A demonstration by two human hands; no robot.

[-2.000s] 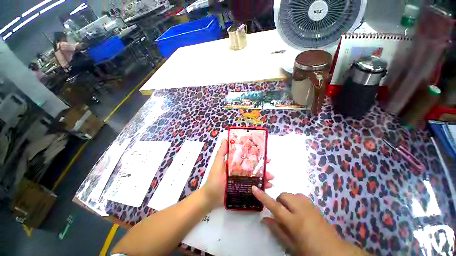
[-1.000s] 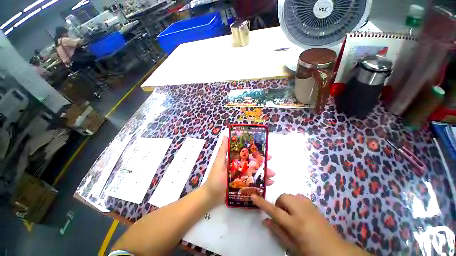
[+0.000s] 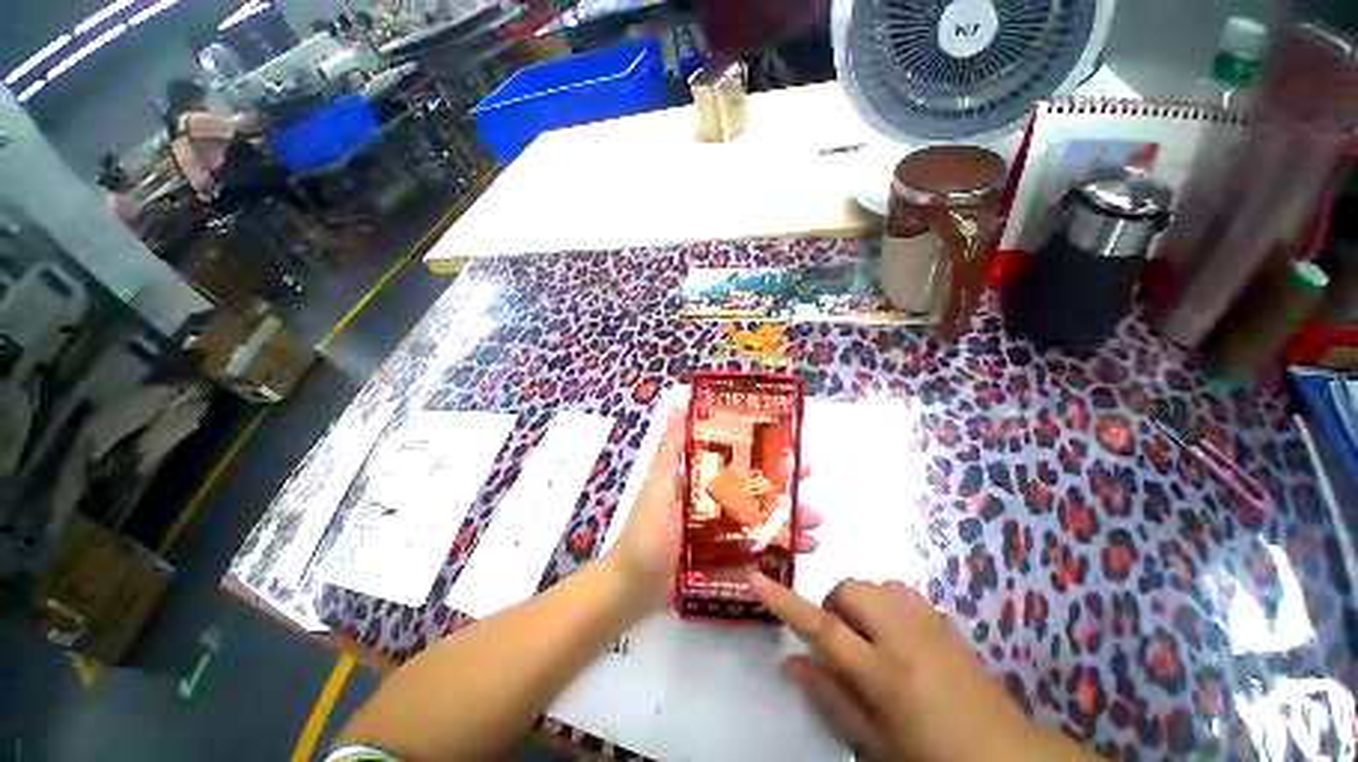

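Note:
A smartphone (image 3: 740,499) with a red edge stands upright in view at the middle, its screen lit with an orange-brown picture. My left hand (image 3: 652,514) holds it from the left and behind, with fingertips showing at its right edge. My right hand (image 3: 879,663) is at the lower right with the index finger extended onto the lower part of the screen. The other fingers are curled and hold nothing visible. A large white paper sheet (image 3: 700,692) lies under the phone and hands. A band shows on my left wrist at the bottom edge.
White papers (image 3: 425,506) lie at left on the leopard-print cover. A picture strip (image 3: 804,292), a brown-lidded jar (image 3: 926,238), a black flask (image 3: 1080,276), a calendar and a fan (image 3: 968,75) stand or lie beyond. A pinkish pen-like thing (image 3: 1221,469) lies right. A person sits far left.
The phone screen shows a different picture than before. My right index finger remains at the screen's lower part. The view has shifted slightly.

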